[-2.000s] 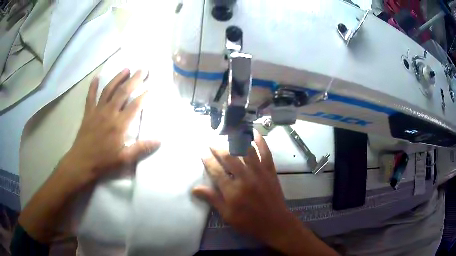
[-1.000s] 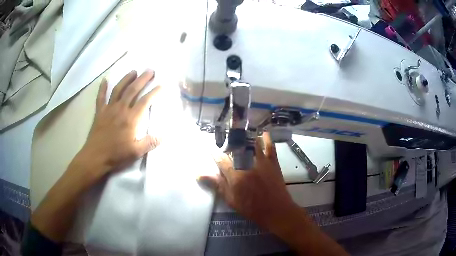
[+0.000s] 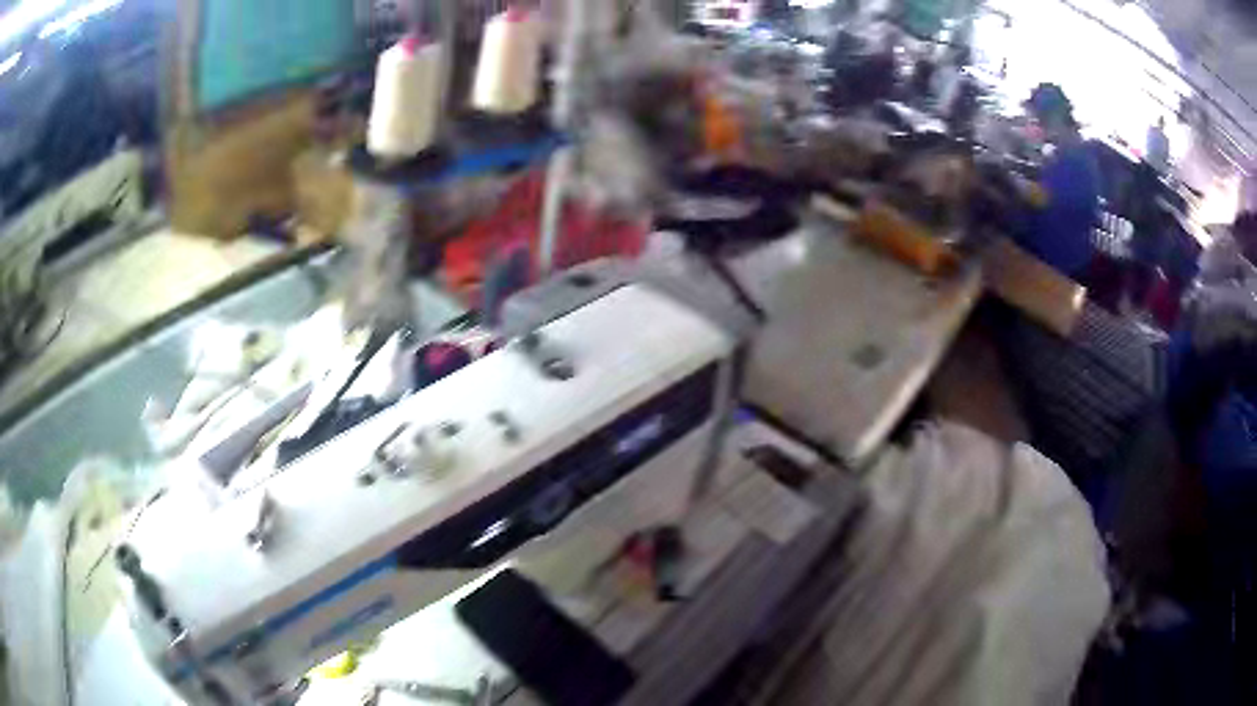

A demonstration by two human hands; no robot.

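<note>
No hand of mine is in the picture. The white sewing machine (image 3: 455, 455) with a blue stripe and dark display stands nearest, at the lower left, blurred. Its needle area is cut off or hidden at the bottom edge. A black phone (image 3: 543, 640) lies in front of it. The metal arm (image 3: 430, 688) shows at the bottom edge, with a small yellow object (image 3: 335, 665) beside it. Pale cloth (image 3: 104, 607) lies at the far left.
Two thread cones (image 3: 405, 97) stand behind the machine. A small dark and coloured item (image 3: 653, 563) lies right of the phone. A large pale cloth heap (image 3: 965, 566) hangs at the right. Another table (image 3: 841, 324) stands beyond. A person in blue (image 3: 1068, 186) is at the upper right.
The view has swung up and to the right. Both hands and the cloth under them have left the picture. The thread cones, far table and a person have come into view.
</note>
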